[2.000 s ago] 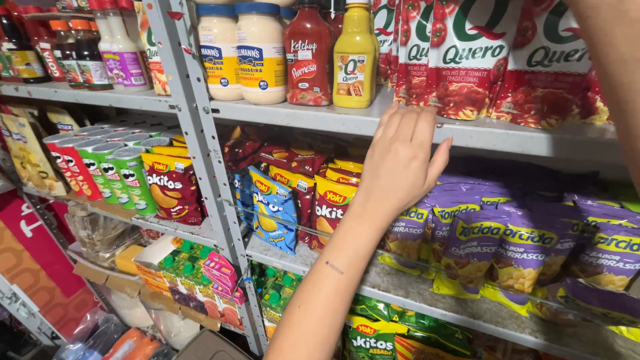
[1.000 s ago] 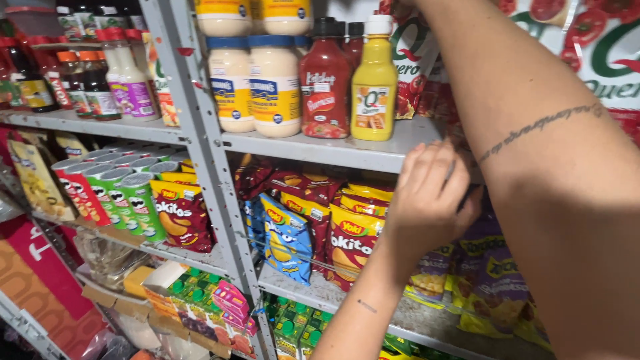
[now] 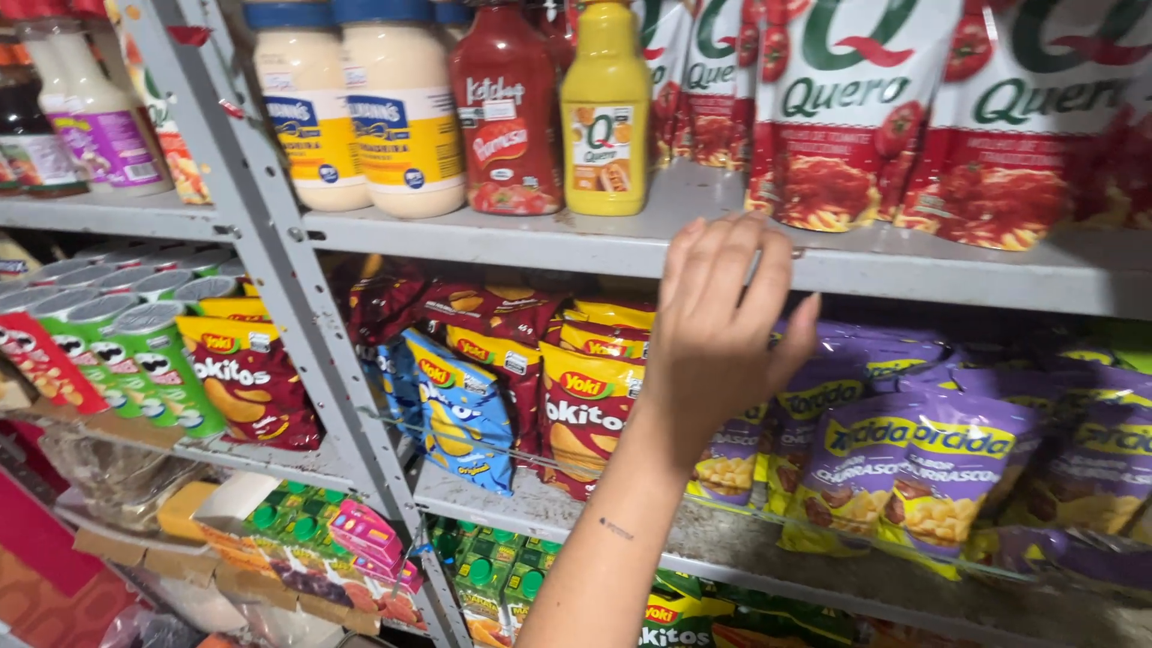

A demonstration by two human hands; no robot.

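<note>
My left hand [image 3: 724,315] reaches up from the bottom, its fingertips resting on the front edge of the grey metal shelf [image 3: 522,245]. The thumb stands apart, and no product is in the hand. Above and left of it are a yellow mustard bottle [image 3: 607,117], a red ketchup bottle [image 3: 506,117] and mayonnaise jars [image 3: 403,117]. Tomato sauce pouches [image 3: 832,117] stand on the same shelf to the right. Behind and below the hand lie maroon Yoki snack bags [image 3: 585,414], a blue snack bag [image 3: 457,409] and purple Torcida bags [image 3: 954,468]. My right hand is out of view.
A perforated metal upright [image 3: 315,315] divides the shelving. To its left stand snack canisters [image 3: 153,360] and sauce bottles [image 3: 99,117]. Juice cartons [image 3: 301,540] in a cardboard box sit lower down. A thin cord [image 3: 576,463] runs before the snack bags.
My right arm, which reached up across the right side one second ago, has left the view. The tomato sauce pouches it partly covered show again. My left hand remains at the shelf edge.
</note>
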